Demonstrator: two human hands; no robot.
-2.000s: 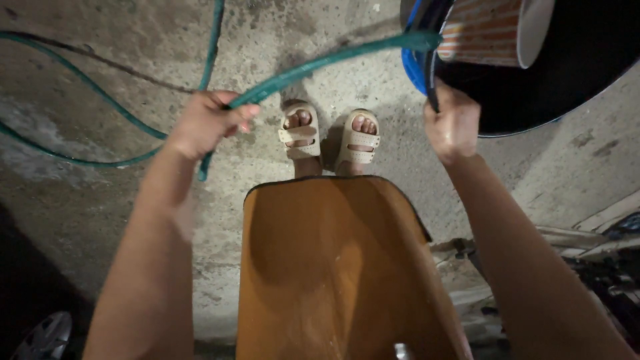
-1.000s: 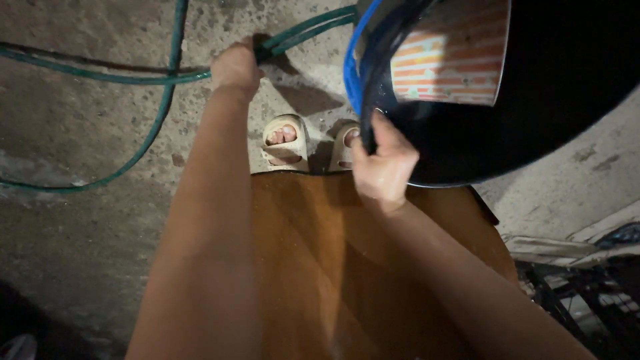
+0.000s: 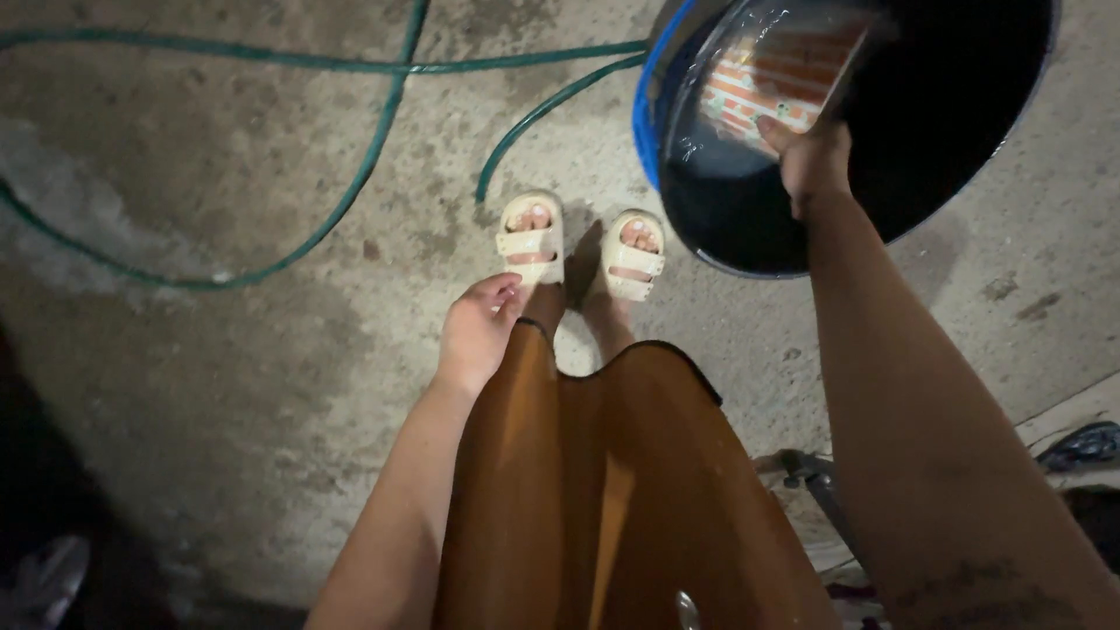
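My right hand (image 3: 815, 164) grips a striped orange-and-white container (image 3: 770, 87) with its thumb on the near side, inside a large black tub (image 3: 910, 206). The container is blurred, and water shows around its left side. My left hand (image 3: 479, 328) hangs beside my left sandal, fingers loosely curled, with nothing seen in it. A green hose (image 3: 372, 157) lies in loops on the floor at the left; one length ends near my sandals, and part is hidden at the tub. A blue rim (image 3: 646, 114) shows along the tub's left side.
I stand in cream sandals (image 3: 532, 241) on a stained concrete floor (image 3: 289, 411), wearing a brown apron (image 3: 612, 490). Dark metal parts (image 3: 818, 481) lie at the lower right, beside my right forearm. A shiny object (image 3: 52, 577) is at the lower left.
My left hand has let go of the green hose and moved down toward my body. My right hand has moved from the tub's rim to the striped container inside.
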